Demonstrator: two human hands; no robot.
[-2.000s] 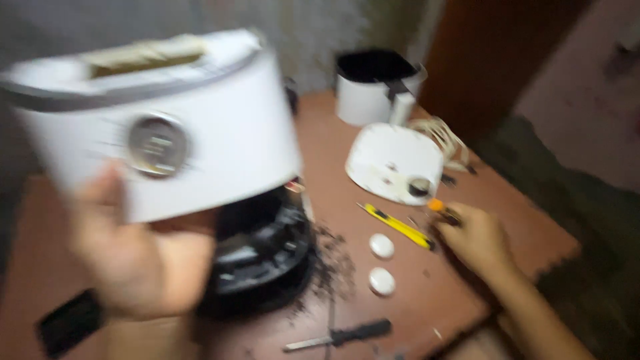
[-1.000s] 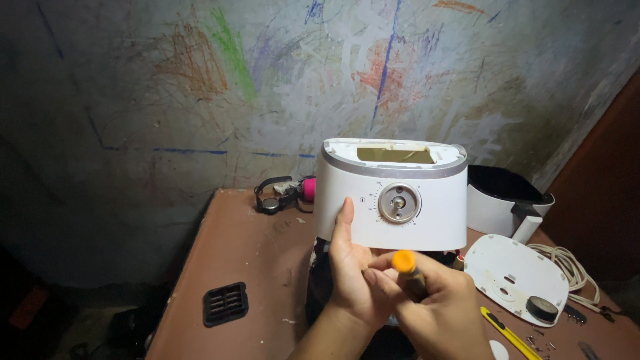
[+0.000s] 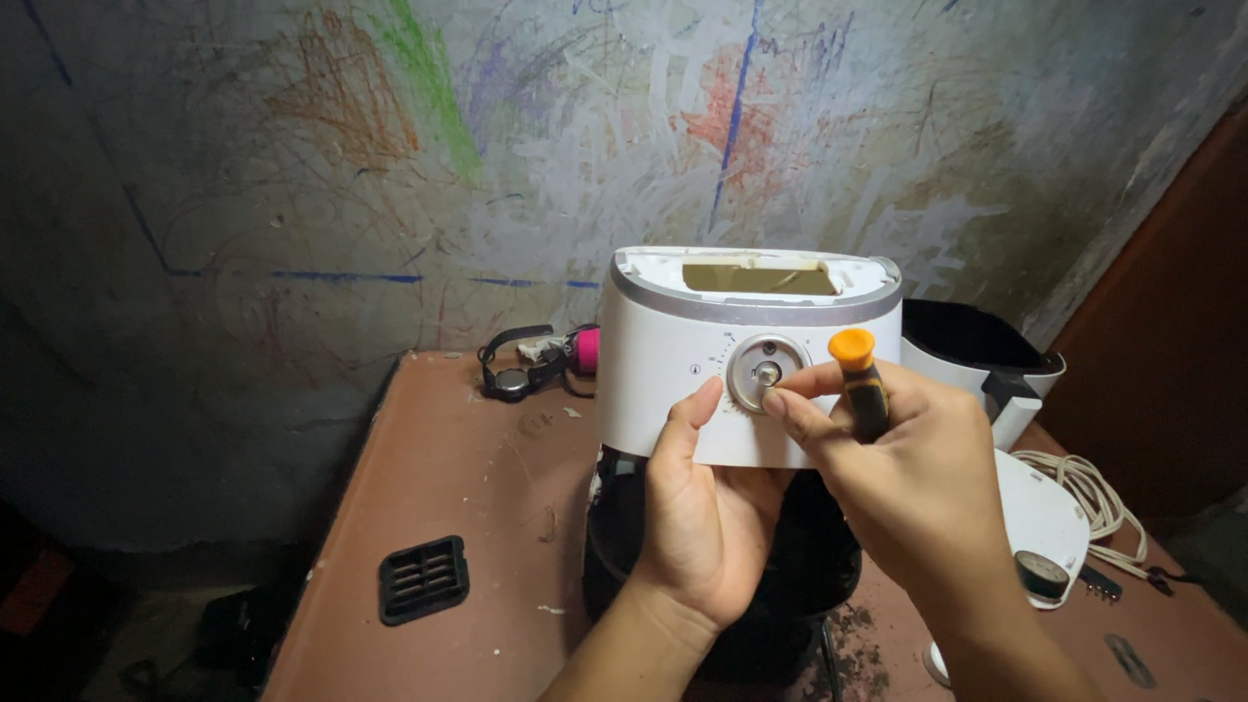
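Note:
A white plastic appliance housing (image 3: 653, 390) with a silver band and a rectangular opening on top is upright, tilted slightly toward me. My left hand (image 3: 707, 526) grips its lower front edge, thumb on the face beside the round metal dial recess (image 3: 746, 375). My right hand (image 3: 907, 458) has its thumb and index fingertips at the shaft in the middle of that recess; whether they pinch something small there is hard to tell. A screwdriver with an orange-capped dark handle (image 3: 865, 390) is tucked in the right hand's fingers. A black appliance body (image 3: 829, 575) stands beneath the housing.
A black vent grille (image 3: 424, 579) lies left on the brown table (image 3: 517, 624). Wristwatches (image 3: 511, 383) and a pink item (image 3: 587, 349) are behind. To the right are a white basket (image 3: 936, 380), a white cover (image 3: 1043, 502), a dark knob (image 3: 1041, 575) and a coiled cord (image 3: 1102, 507).
My right hand has risen from below the housing to the dial recess, screwdriver still held. Two seconds ago it was over the table's right side. The view has swung up toward the wall.

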